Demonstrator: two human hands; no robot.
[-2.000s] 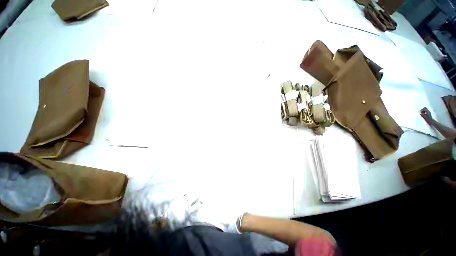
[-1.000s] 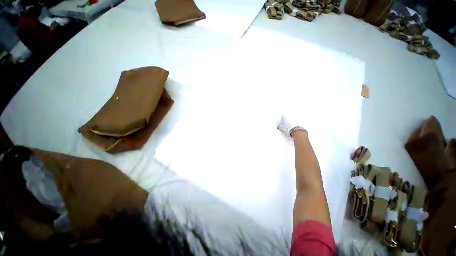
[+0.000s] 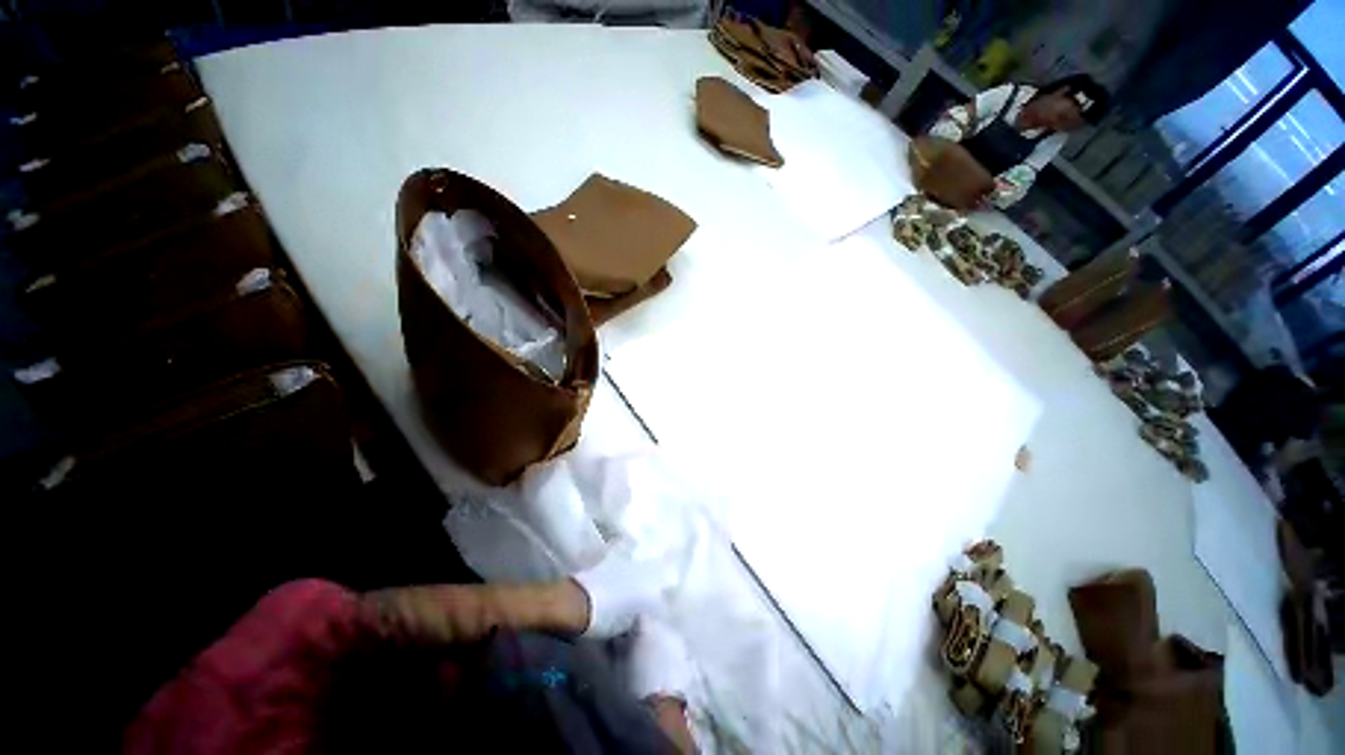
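A brown handbag (image 3: pixel 494 421) stands on the table with its mouth open and white stuffing (image 3: pixel 480 288) inside. Crumpled white stuffing paper (image 3: pixel 553 509) lies below it, bunched towards the wearer. My left hand (image 3: pixel 627 587), in a white glove, grips the crumpled paper just below the bag; its fingers blend into the white. My right hand (image 3: pixel 658 661), also gloved, is close beside it at the paper; its fingers are hard to make out. A folded brown bag (image 3: pixel 617 236) lies behind the standing one.
A large white sheet (image 3: pixel 841 443) covers the table middle. Rolled straps (image 3: pixel 1010 649) and brown bags (image 3: pixel 1158 671) lie at lower right. More straps (image 3: pixel 966 248) lie farther back, near a seated person (image 3: pixel 1018 133) holding a brown bag. Racked brown bags (image 3: pixel 162 332) fill the left side.
The view has turned left. My right hand has come from the middle of the sheet to the near edge, and my left hand now shows. Paper is now bunched below the stuffed bag.
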